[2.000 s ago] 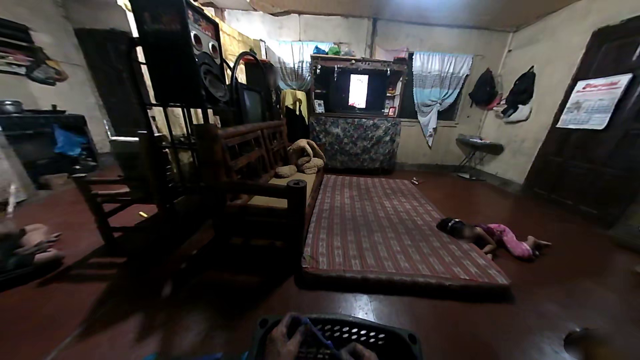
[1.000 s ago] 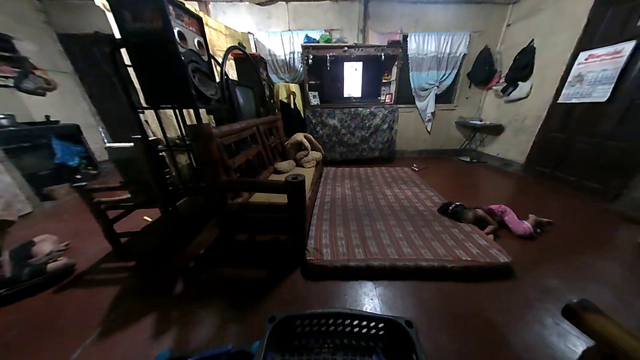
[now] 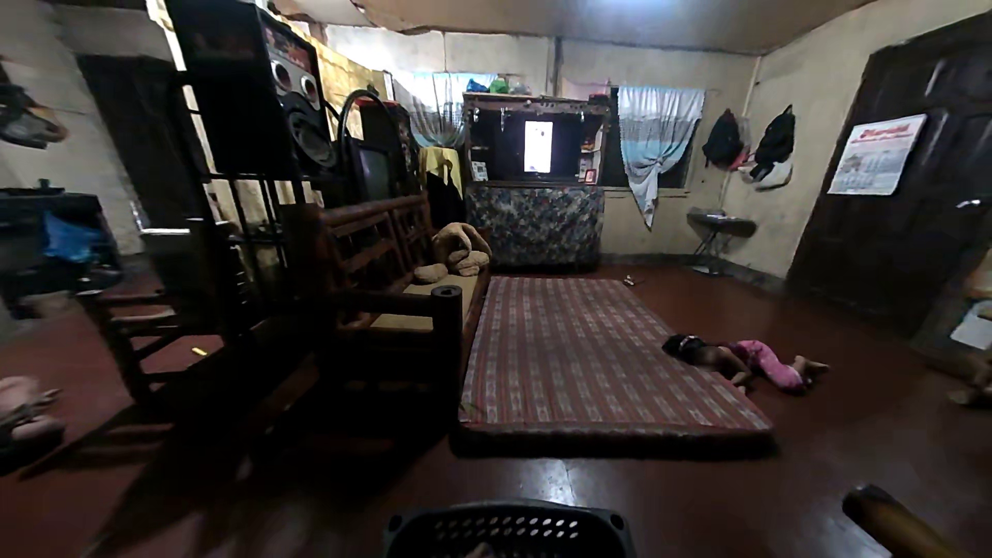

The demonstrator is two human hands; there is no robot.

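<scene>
A black plastic basket (image 3: 508, 511) with rows of oval holes stands at the bottom middle, cut off by the frame's edge. Inside its near part, a small piece of what looks like a fingertip of my left hand (image 3: 479, 550) barely shows. The rest of that hand is outside the frame, so what it holds or touches is hidden. My right hand is out of view.
Beyond the basket lies a striped mattress (image 3: 589, 356), with a person (image 3: 713, 358) lying face down at its right edge. A wooden bench (image 3: 446, 333) stands left of it. A rounded brown object (image 3: 891, 519) juts in at lower right. Another person's limbs (image 3: 27, 411) show far left.
Two seconds ago both my hands were at the basket with a thin blue thing between them; now only a fingertip shows. The brown object at lower right shows more than it did two seconds ago.
</scene>
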